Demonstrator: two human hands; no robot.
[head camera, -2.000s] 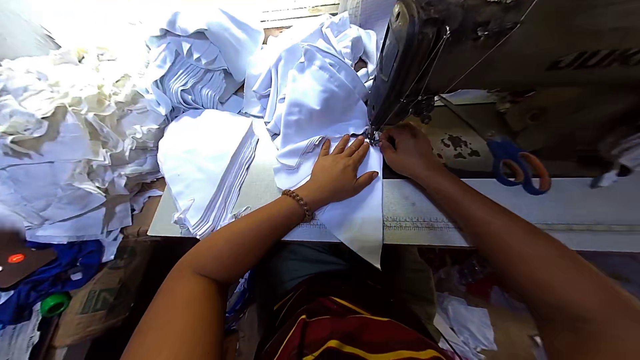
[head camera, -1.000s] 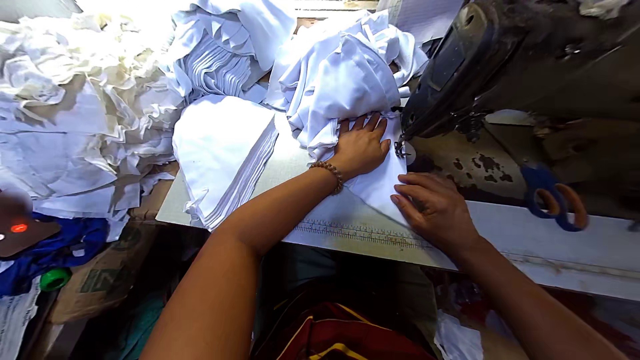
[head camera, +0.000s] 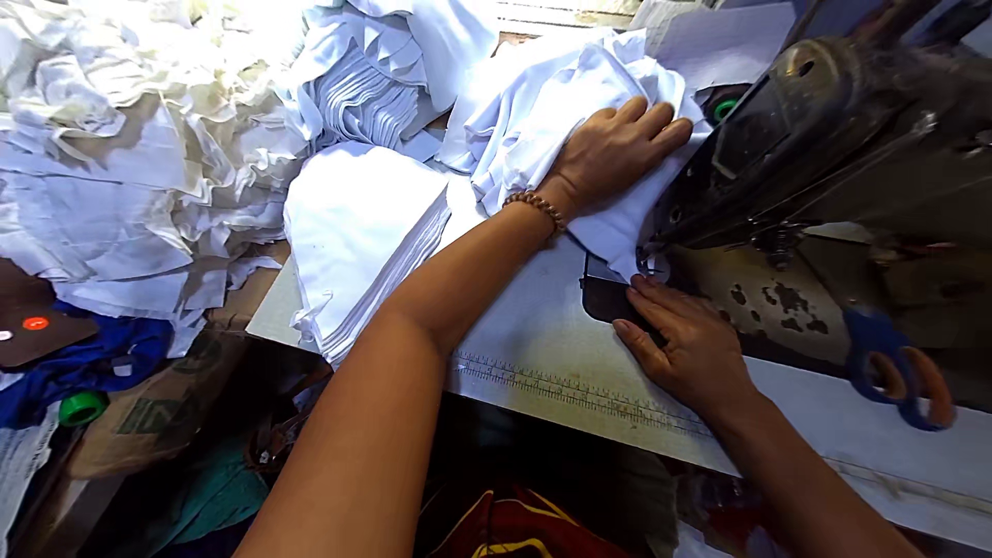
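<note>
White fabric (head camera: 542, 116) lies bunched to the left of a sewing machine (head camera: 744, 147), its narrow end running under the presser foot (head camera: 649, 262). My left hand (head camera: 620, 151) rests on this fabric, fingers loosely curled; whether they pinch it cannot be told. Just in front of the presser foot is my right hand (head camera: 690, 341), its fingertips at the tip of the cloth and its thumb apart. A stack of cut white fabric pieces (head camera: 364, 225) lies left of my left forearm.
Blue-and-orange-handled scissors (head camera: 903, 372) lie on the right of the machine bed. Heaped white fabric scraps (head camera: 116, 155) fill the left side. More layered white pieces (head camera: 372, 85) lie behind the stack. A printed measuring scale (head camera: 573, 387) runs along the table's front edge.
My left hand has moved away from me, toward the back of the table, and the fabric has shifted back with it. Less cloth now lies in front of the presser foot.
</note>
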